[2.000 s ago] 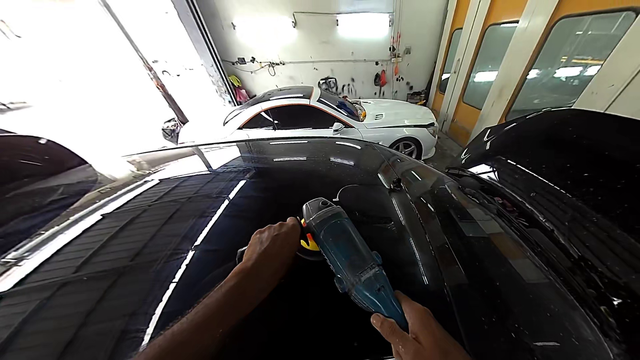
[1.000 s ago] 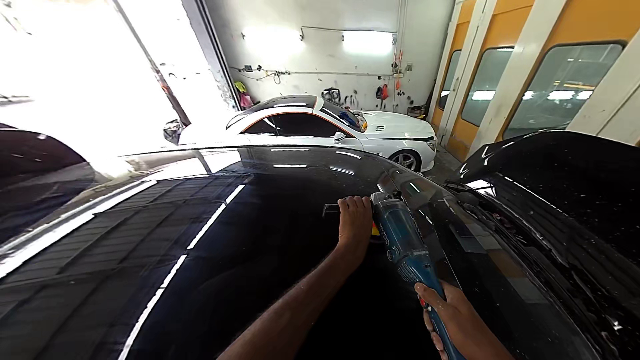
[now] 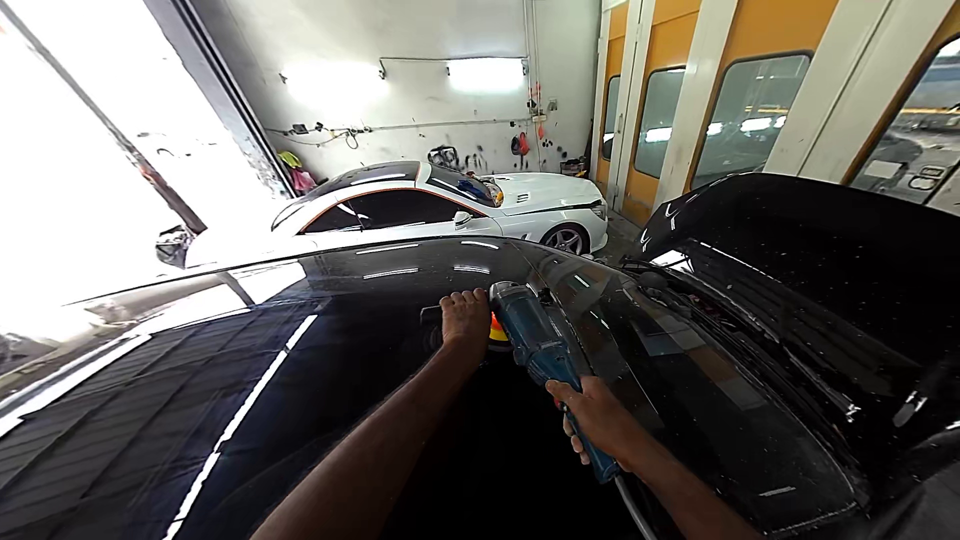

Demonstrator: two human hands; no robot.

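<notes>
A blue rotary polisher (image 3: 536,334) with a metal head lies over the glossy black roof of a car (image 3: 360,337), close to the upper edge of the windshield (image 3: 675,375). My left hand (image 3: 465,319) is closed around the dark side handle at the polisher's head. The rear grip is in my right hand (image 3: 592,416), with a cord running down from its end. Between my left hand and the tool body shows a yellow and orange backing plate (image 3: 498,330); the pad's contact with the roof is hidden.
Beyond the roof stands a white car (image 3: 480,210) by the wall. To the right, the black car's raised hood (image 3: 825,247) stands behind the windshield, with orange and white booth doors (image 3: 705,90) further back. A slanting pole (image 3: 127,142) is at the left.
Two seconds ago the polisher was nearer the middle of the roof; it moved right toward the windshield edge, then slightly back left and away from me. Both hands stayed on it.
</notes>
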